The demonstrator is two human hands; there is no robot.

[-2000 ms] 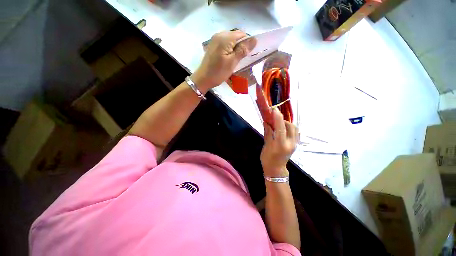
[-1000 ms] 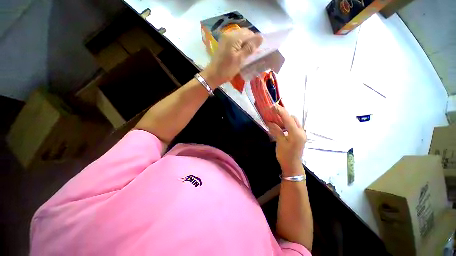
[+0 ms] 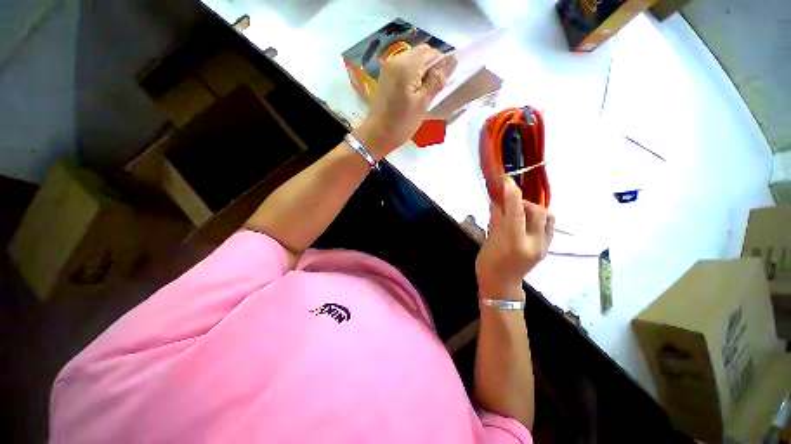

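A retail box (image 3: 373, 42) with a dark printed side and orange edges lies at the upper middle, its end flaps open toward the lower right. My left hand (image 3: 408, 94) grips it near the open end, fingers on a pale flap. An orange flap (image 3: 430, 133) shows below. My right hand (image 3: 518, 236) holds an orange coil (image 3: 492, 149) by its lower end, right of the box and apart from it. The coil has a dark fitting in its centre and a thin pale band across it. Clear plastic seems to surround its left side.
The white table (image 3: 668, 260) holds a small black tab (image 3: 625, 196), a brass-coloured strip (image 3: 605, 282) and thin pale sheets. Another retail box (image 3: 598, 24) stands at the top right. Brown cartons stand at the right (image 3: 707, 334) and below the table's edge at the left (image 3: 65, 234).
The box has turned from its pale side to its dark printed side. The coil was close to the box opening and is now farther right, held more upright in my right hand.
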